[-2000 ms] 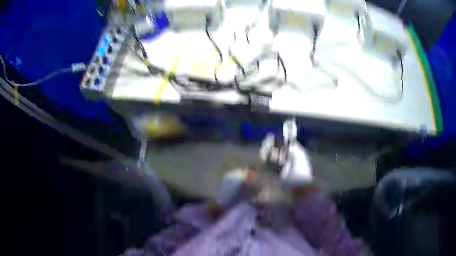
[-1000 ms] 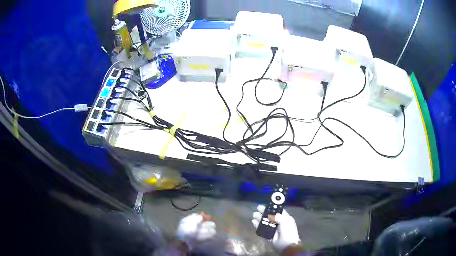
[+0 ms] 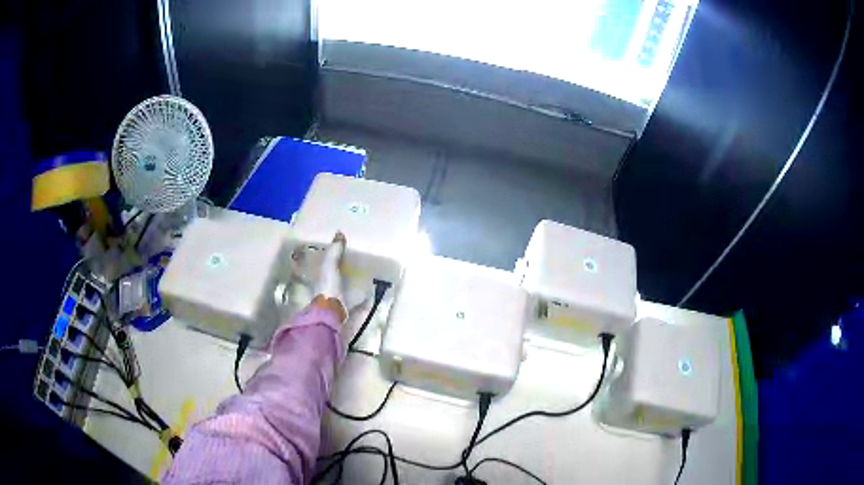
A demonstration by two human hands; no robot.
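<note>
My left hand (image 3: 325, 270), in a white glove with bare fingertips, reaches across the bench to the front face of the back-left projector (image 3: 355, 213). Its fingers are apart and rest at that face, left of the plugged black lead (image 3: 382, 289). Some fingers are hard to make out. Other white projectors stand at the left (image 3: 225, 270), middle (image 3: 458, 322), back right (image 3: 583, 275) and far right (image 3: 677, 365), each with a small lit ring on top and a black lead in front. My right hand and the remote are out of view.
A power strip (image 3: 68, 332) with lit blue switches is at the left. A fan (image 3: 163, 153), a yellow-and-blue tape roll (image 3: 71, 183) and a blue board (image 3: 298, 178) are at the back left. Tangled cables (image 3: 379, 455) lie in front. A bright screen (image 3: 493, 38) is at the back.
The view has tilted up towards the back of the booth. My left hand has moved from below the bench edge to the back-left projector. My right hand and the remote have left the view.
</note>
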